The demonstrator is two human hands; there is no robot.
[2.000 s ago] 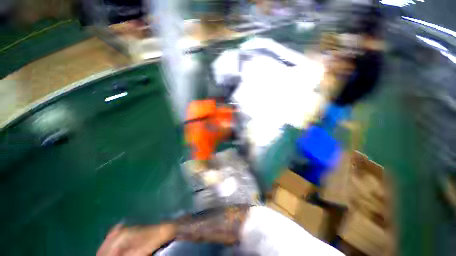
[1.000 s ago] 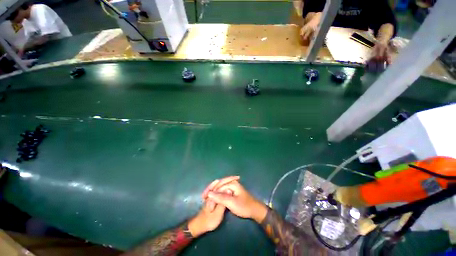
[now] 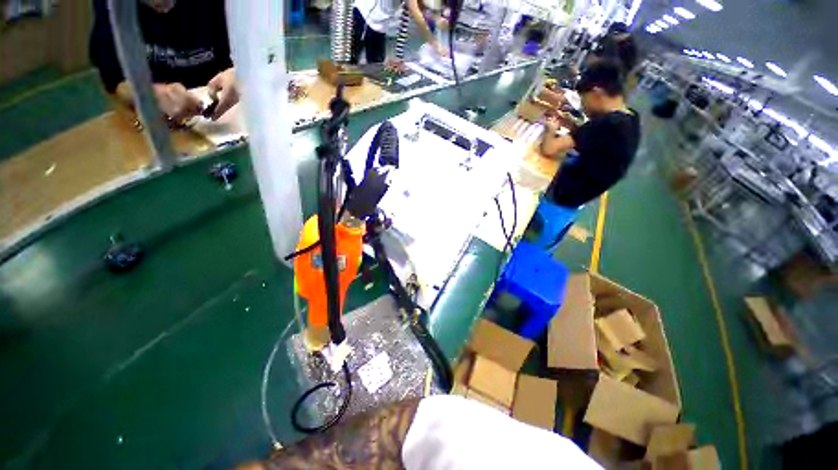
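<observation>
Neither of my hands is in the picture. Only my tattooed right forearm and white sleeve show at the bottom edge. In front of it, an orange screwdriver (image 3: 328,266) with black cables hangs upright. Below it, a clear plastic bag of silvery grey pieces (image 3: 395,340) with a white label lies at the belt edge, under a looped black cord. A thin clear hose curves along the bag's left side. Two small black round units (image 3: 122,256) (image 3: 223,172) sit apart on the green conveyor belt (image 3: 175,367).
A pale post (image 3: 266,128) rises left of the screwdriver, with a large white box (image 3: 436,188) behind it. Right of the belt are a blue stool or bin (image 3: 533,283) and open cartons (image 3: 571,326). One person works across the belt, another sits at right.
The view has swung right from the belt. My clasped hands have left the picture. The screwdriver now appears left of centre and upright; cartons and the blue stool or bin show at right.
</observation>
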